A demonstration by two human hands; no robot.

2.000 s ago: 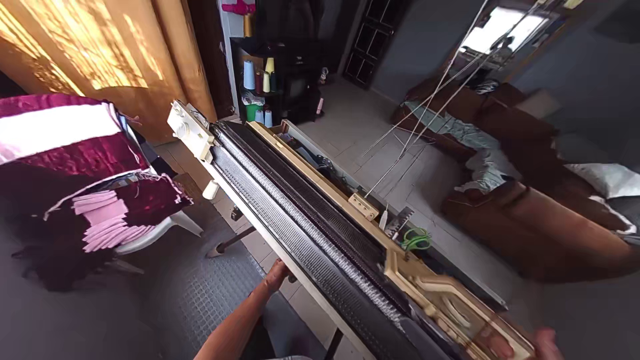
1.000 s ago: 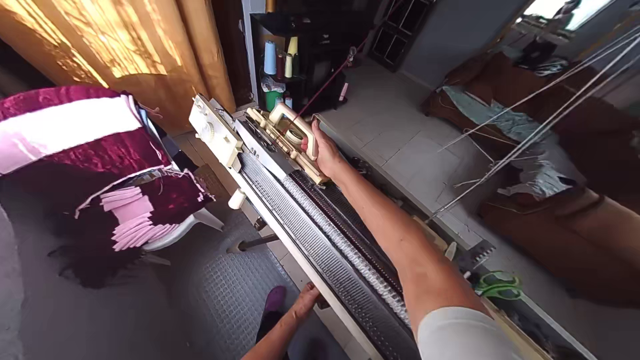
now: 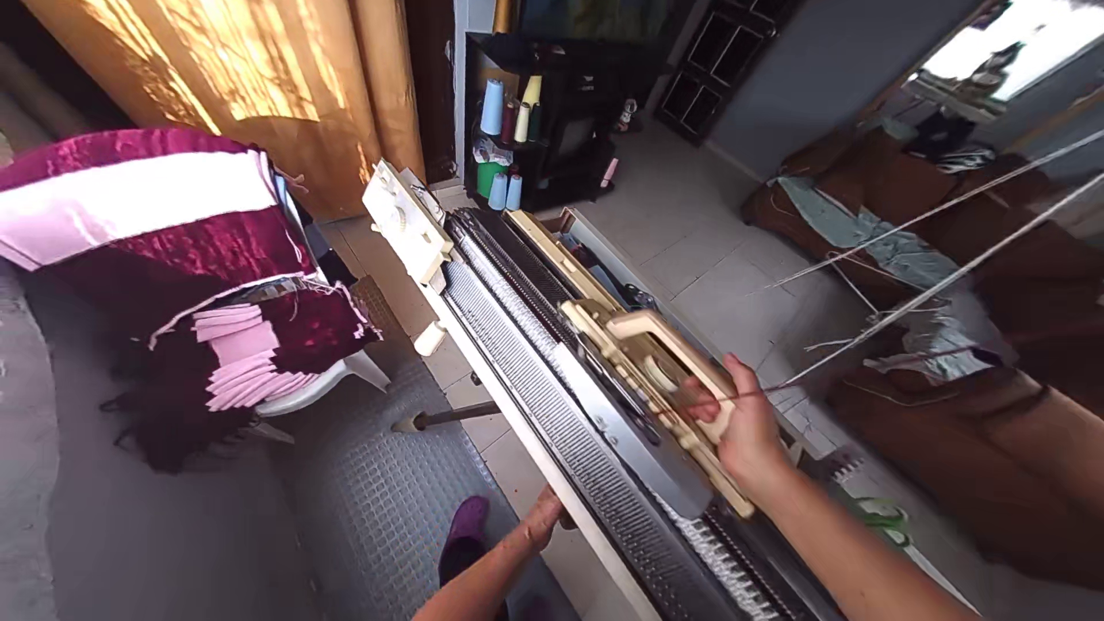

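Note:
A knitting machine with two needle beds [image 3: 535, 379] runs diagonally through the view, white knitting showing between the beds. My right hand [image 3: 746, 431] is closed around the handle of the cream carriage [image 3: 655, 379], which sits around the middle of the machine. A long metal plate [image 3: 634, 431] lies along the carriage's near side. A dark red yarn passes by my right hand. Under the near edge of the machine is my left hand [image 3: 543, 517]; its fingers are mostly hidden, so its hold cannot be told. A cream carriage part [image 3: 405, 224] sits at the far left end.
Folded pink and maroon fabric [image 3: 250, 345] lies on a white plastic chair [image 3: 319, 388] at left. Yarn cones [image 3: 492, 108] stand on a black shelf behind. Green-handled scissors [image 3: 884, 517] lie at lower right. White yarns stretch across the right side, before a brown sofa [image 3: 906, 431].
The carriage, with my right hand on its handle, has moved from the far end back toward the middle of the machine. My left hand stays at the near edge.

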